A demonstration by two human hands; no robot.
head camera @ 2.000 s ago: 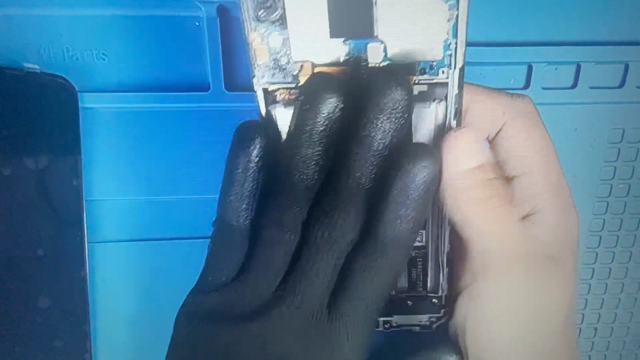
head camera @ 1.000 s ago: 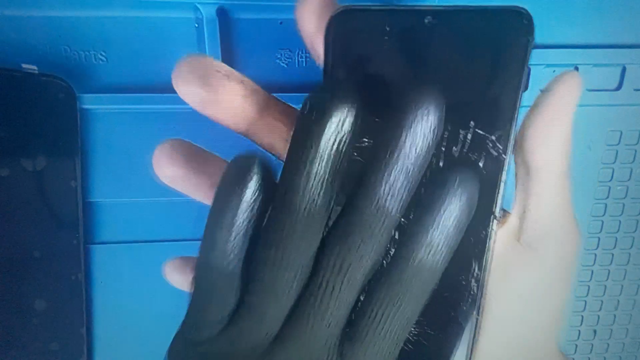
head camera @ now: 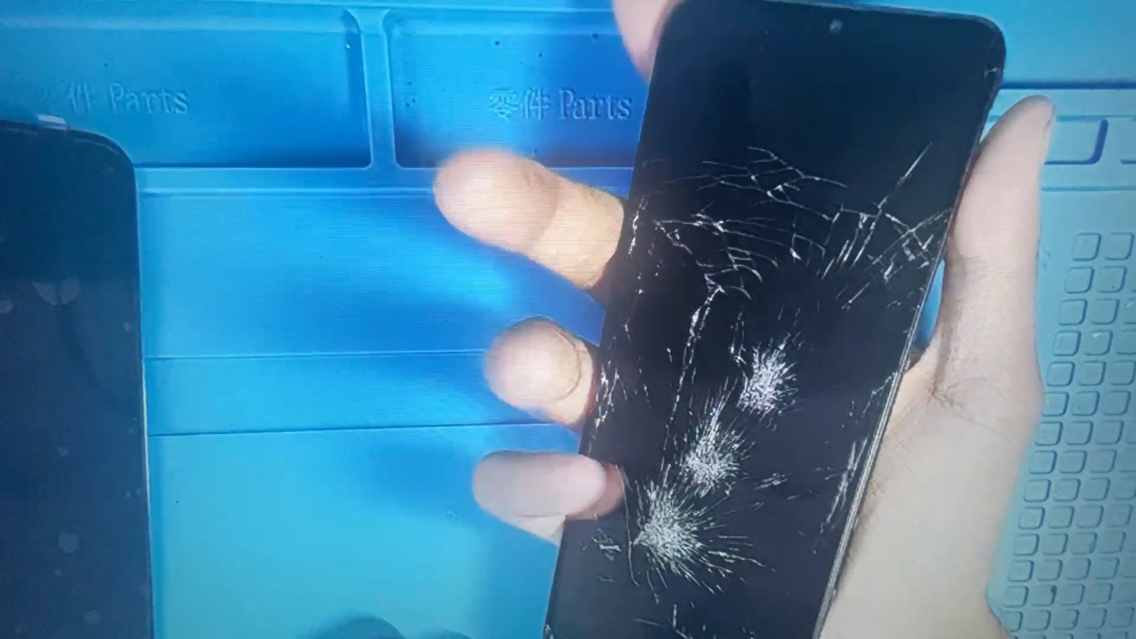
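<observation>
My bare right hand (head camera: 941,461) holds a smartphone (head camera: 799,293) from behind, tilted slightly, its cracked black glass screen facing the camera. The thumb runs along the phone's right edge, and fingertips stick out past its left edge. Web-like cracks cross the upper half, with several white shatter spots lower down. The phone's lower end is cut off by the frame. My left hand is not in view; a dark, blurred shape at the bottom edge cannot be made out. At the far left lies a dark phone-sized glass panel (head camera: 67,373), partly out of frame.
Beneath everything is a blue work mat (head camera: 337,515) with raised ridges. Shallow compartments (head camera: 515,106) with moulded lettering run along its top. Small square cells (head camera: 1074,426) line the mat at the right, partly behind my hand.
Two seconds ago the phone's exposed inner parts faced the camera; now its cracked screen does. My black-gloved left hand, over the phone in both earlier frames, has left the view.
</observation>
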